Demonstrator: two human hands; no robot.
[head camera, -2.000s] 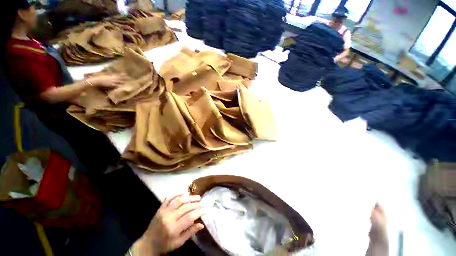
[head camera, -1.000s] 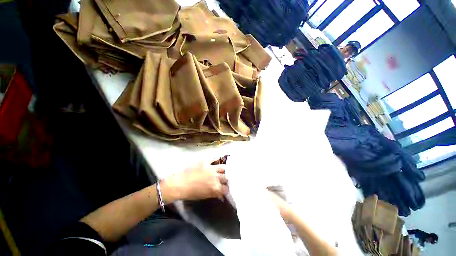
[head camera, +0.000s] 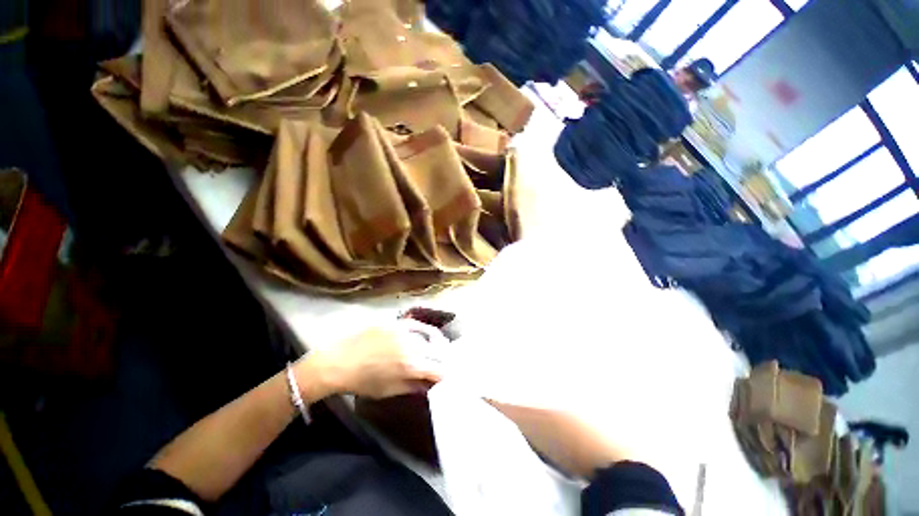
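Observation:
An open brown bag lies at the table edge close to my body, its mouth partly hidden by my hands and white sheet material. My left hand holds the bag at its mouth. White stuffing sheet hangs over the bag and spreads on the white table; its outline is washed out by glare. My right hand is hidden behind or under the white sheet; only its forearm shows, reaching toward the bag mouth. Whether its fingers grip the sheet cannot be seen.
A heap of brown bags stands just beyond the bag, with more brown bags behind. Navy bags lie along the far side. Smaller brown bag stacks are at right. A red carton is on the floor at left. A person is far back.
The bright sheet earlier spread high over the table has lowered toward the bag. My right forearm has moved in toward the bag mouth, its hand now hidden. My left hand has shifted slightly left.

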